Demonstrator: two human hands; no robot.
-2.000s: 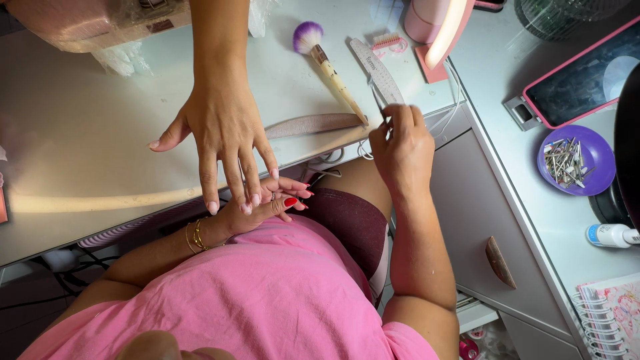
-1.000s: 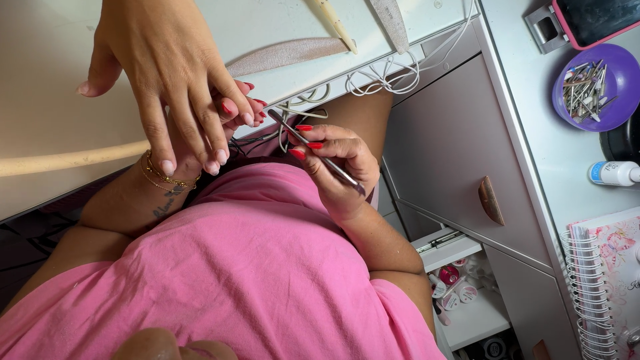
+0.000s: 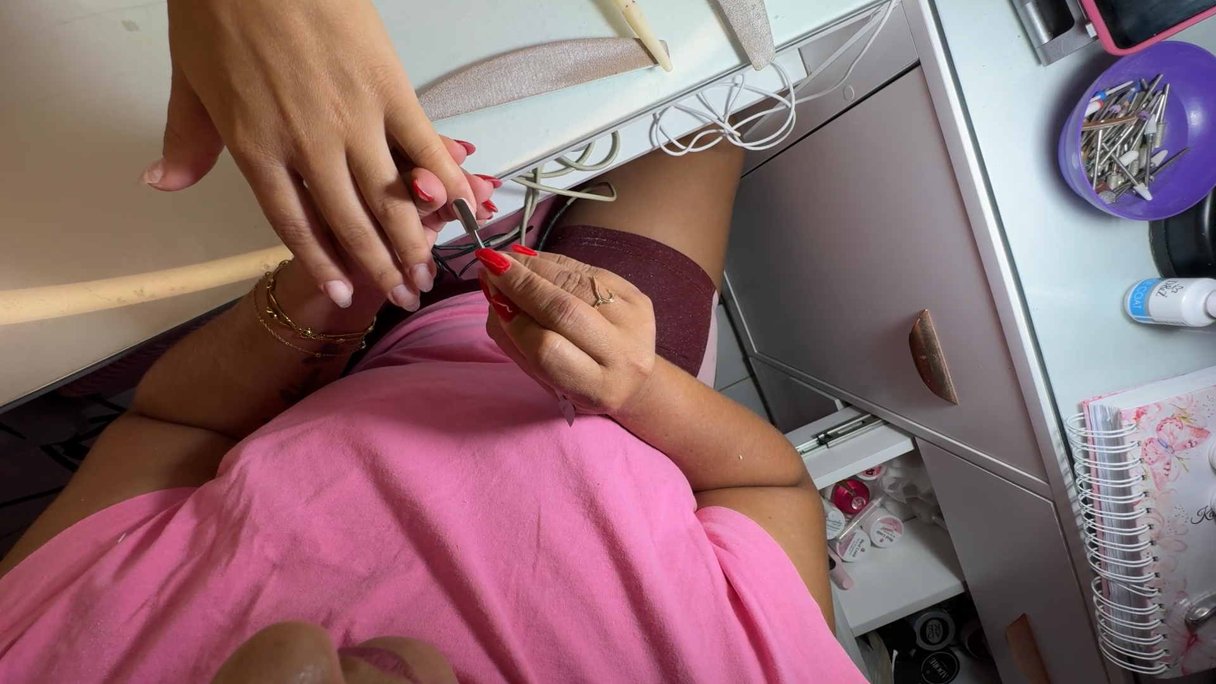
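Note:
My right hand [image 3: 575,328], with red nails and a gold ring, grips a metal cuticle pusher [image 3: 467,222]. Its flat tip touches a fingernail of another person's hand [image 3: 313,133], which reaches in palm down from the top left. My left hand [image 3: 446,195], also red-nailed, lies under that person's fingers and holds one of them; most of it is hidden behind them. Gold bracelets [image 3: 309,328] circle my left wrist.
On the table edge lie a glittery nail file [image 3: 541,76], a brush handle [image 3: 644,33] and another file [image 3: 749,28]. White cables [image 3: 731,119] hang below. At right are a purple bowl [image 3: 1192,119] of drill bits, a white bottle [image 3: 1173,302], a spiral notebook [image 3: 1178,456] and an open drawer [image 3: 902,570].
My right hand has moved from the files at the table edge to the other person's fingers, now with the cuticle pusher in it. The view has shifted closer.

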